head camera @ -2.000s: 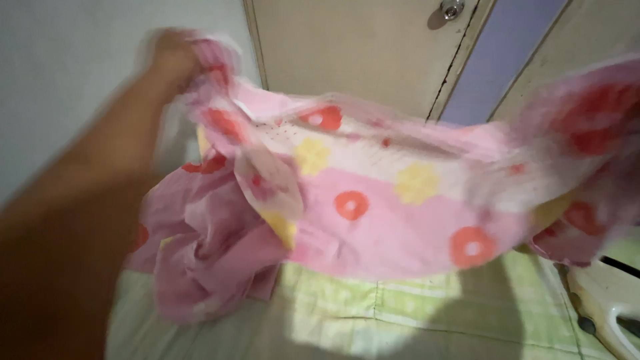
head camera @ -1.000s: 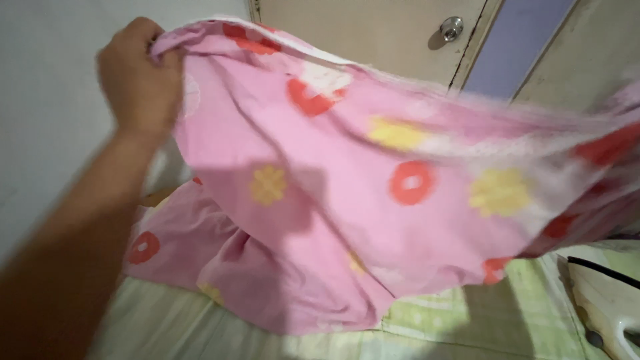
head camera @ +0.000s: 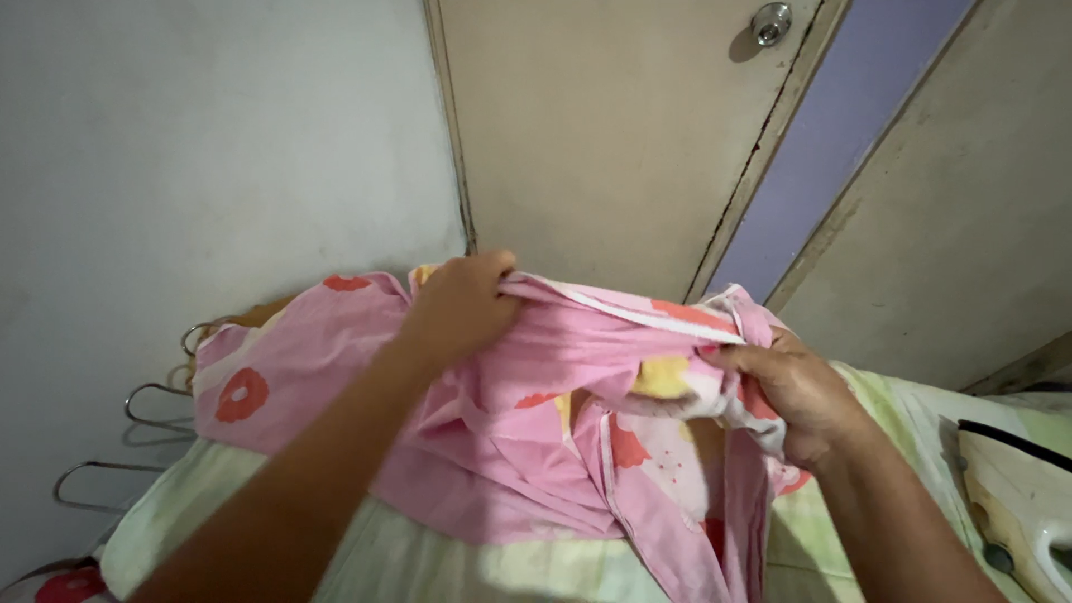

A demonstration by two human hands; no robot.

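Note:
A pink cloth (head camera: 511,469) with red and yellow flower prints and white edging lies bunched over a pale green padded surface. Its upper edge is pinched in my left hand (head camera: 469,306), near the middle of the view. To the right, my right hand (head camera: 787,389) grips a gathered part of the same cloth, thumb on top. Between the two hands the white-trimmed edge runs nearly straight. Folds hang below my right hand, and part of the cloth spreads left toward the wall. Some fingers of both hands are hidden by the fabric.
A clothes iron (head camera: 1013,511) with a black cord rests at the right on the green padded cover (head camera: 904,402). Metal hanger hooks (head camera: 155,402) stick out at the left by the wall. Behind stands a beige door with a round metal knob (head camera: 770,25).
The cloth was spread wide and raised between my hands; now it is lower and more bunched. My left hand has come down and right, and my right hand is now in view.

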